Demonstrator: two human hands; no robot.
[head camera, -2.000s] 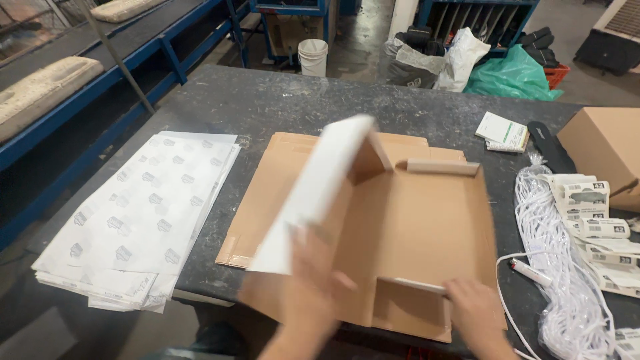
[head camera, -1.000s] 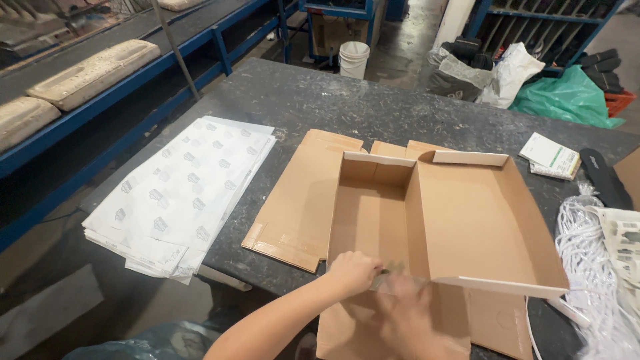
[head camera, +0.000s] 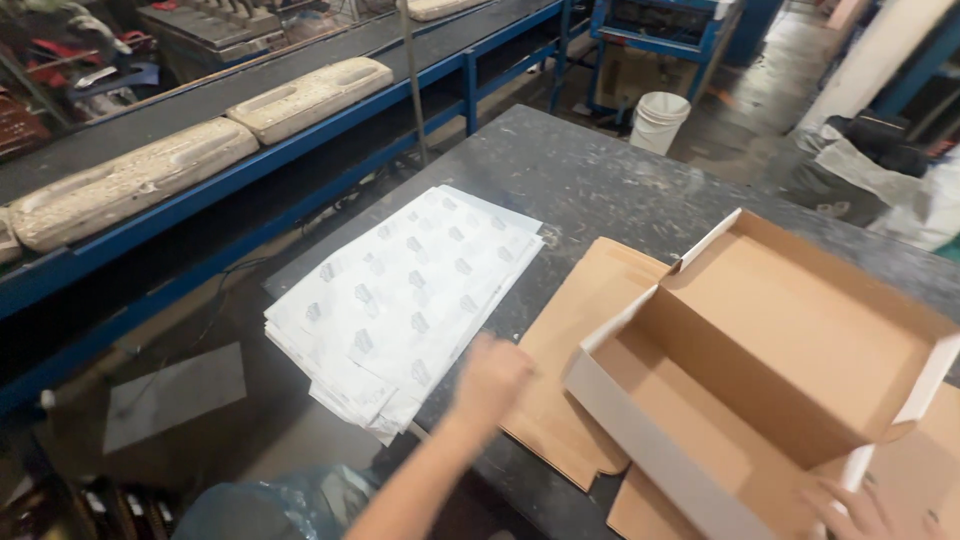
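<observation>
An open cardboard shoebox (head camera: 720, 420), white outside and brown inside, lies on flat cardboard blanks (head camera: 570, 360) with its lid folded back to the right. My right hand (head camera: 855, 510) rests at the near right corner of the box, its fingers on the wall and partly cut off by the frame. My left hand (head camera: 491, 371), blurred, hovers between the box and a stack of printed white tissue paper (head camera: 420, 285); its fingers look curled, and whether they touch anything is unclear.
The dark worktable (head camera: 600, 180) carries it all. Beyond its left edge runs a blue-framed conveyor (head camera: 337, 127) with pale moulded blocks (head camera: 142, 180). A white bucket (head camera: 660, 124) stands past the far edge, bags (head camera: 862, 172) at the right, and clear plastic (head camera: 277, 502) below the near edge.
My left hand has left the box's near side and moved left toward the tissue paper. The box, earlier being folded, stands formed with its lid open. The view has swung left.
</observation>
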